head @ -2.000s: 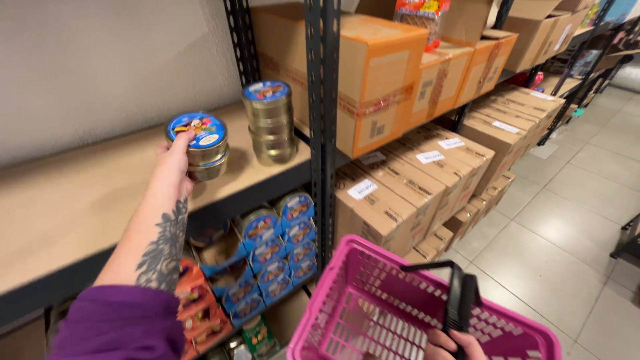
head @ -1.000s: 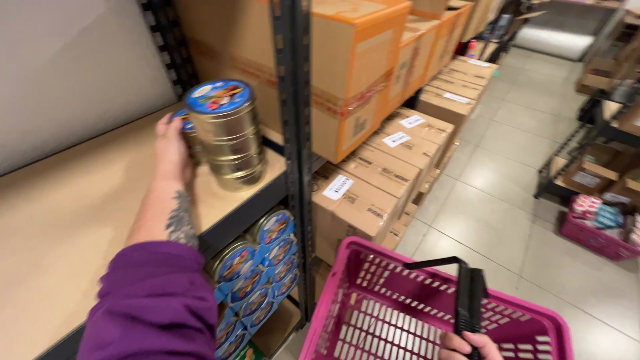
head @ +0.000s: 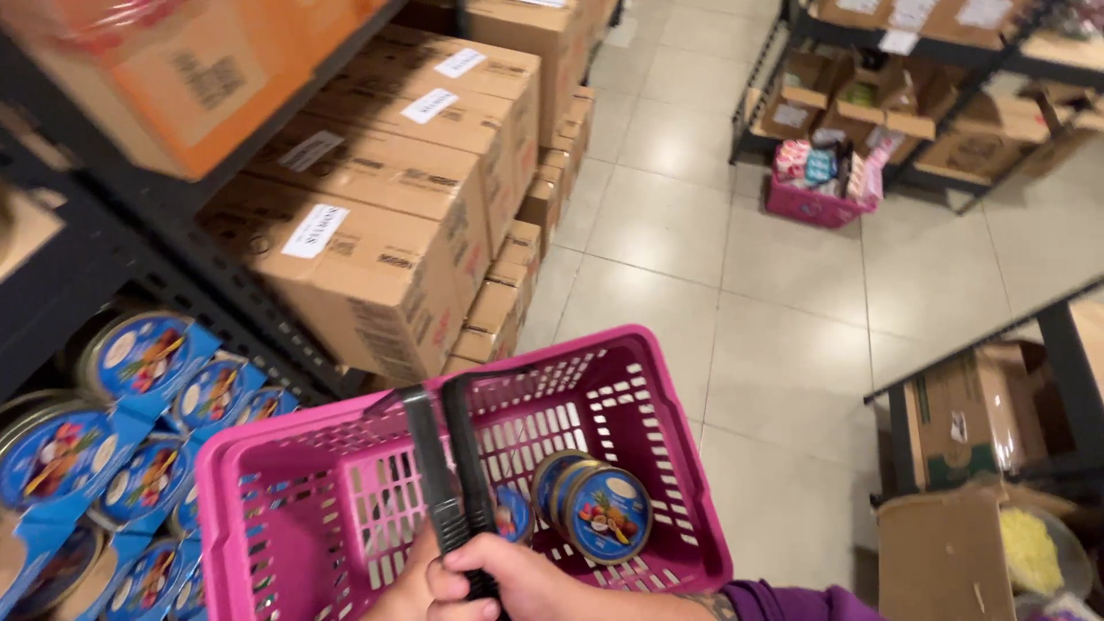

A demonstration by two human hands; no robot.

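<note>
In the head view my right hand (head: 522,573) is closed around the black handles (head: 461,483) of a pink plastic shopping basket (head: 690,483). My left hand (head: 405,573) is at the lower edge, against the left side of the handles; its fingers are partly hidden, so its hold is unclear. Inside the basket, round tins with blue fruit-picture lids (head: 601,516) lie on their sides toward the right. Another blue-lidded tin (head: 512,515) lies beside them, partly behind the handles. More such tins (head: 142,354) fill blue cardboard carriers on the lower shelf at left.
Black metal shelving (head: 216,259) with brown cartons (head: 371,259) runs along the left. An orange-taped carton (head: 207,86) sits above. On the tiled floor (head: 642,302) stands a filled pink basket (head: 815,203) by the far shelves. An open carton (head: 940,552) is at lower right.
My left hand has left the tins on the upper shelf and is now at the basket handles. Tins now lie in the basket. The view has swung down and right.
</note>
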